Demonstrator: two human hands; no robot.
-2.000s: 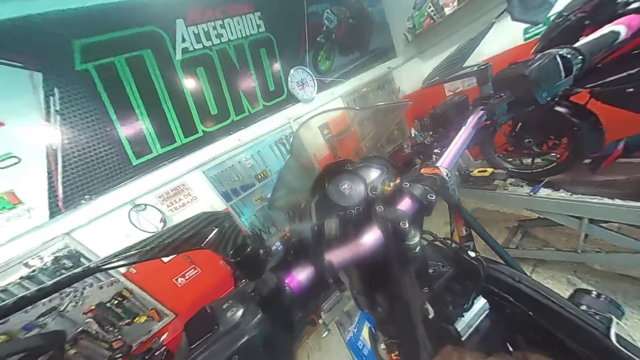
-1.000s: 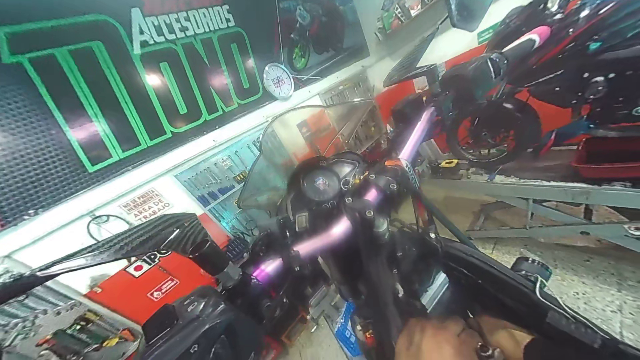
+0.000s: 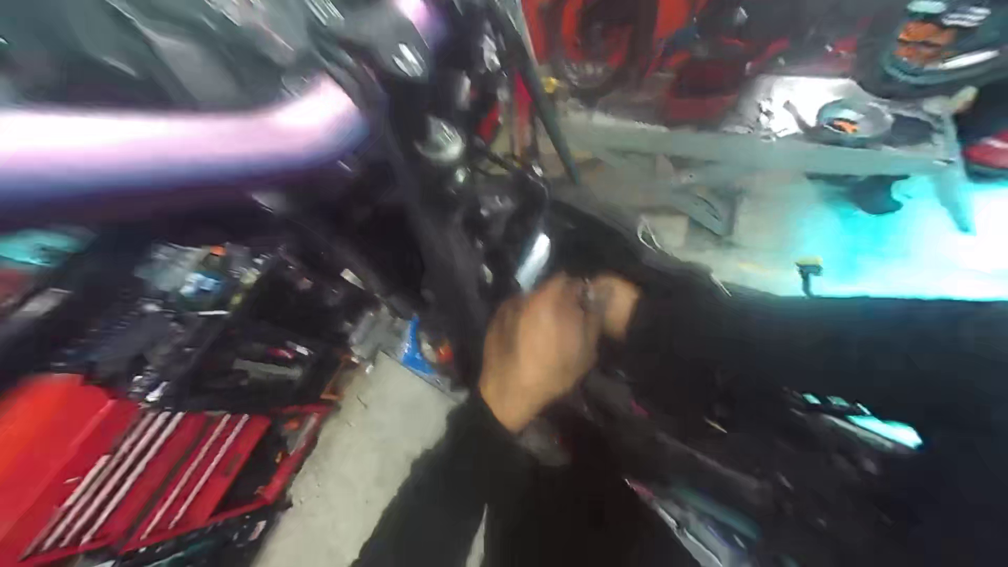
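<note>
My left hand (image 3: 539,350), in a dark sleeve, reaches up from the bottom centre into the middle of a motorcycle with open bodywork. My right hand (image 3: 618,305) comes in from the right, its dark sleeve crossing the view, and the two hands meet or overlap. Blur hides the fingers and anything between them. A shiny metal part (image 3: 535,260) shows just above the hands. The motorcycle's purple handlebar tube (image 3: 181,146) stretches across the upper left, and its dark frame and cables surround the hands.
A red tool chest (image 3: 181,472) with drawers stands at the lower left, with loose tools and parts above it. A grey metal bench or lift (image 3: 669,142) runs across the upper right, bearing a round part. A blue item (image 3: 415,346) lies left of the hands.
The view has swung down and closer to the motorcycle. One hand showed blurred at the lower edge a second ago; now both are together in the middle of the view.
</note>
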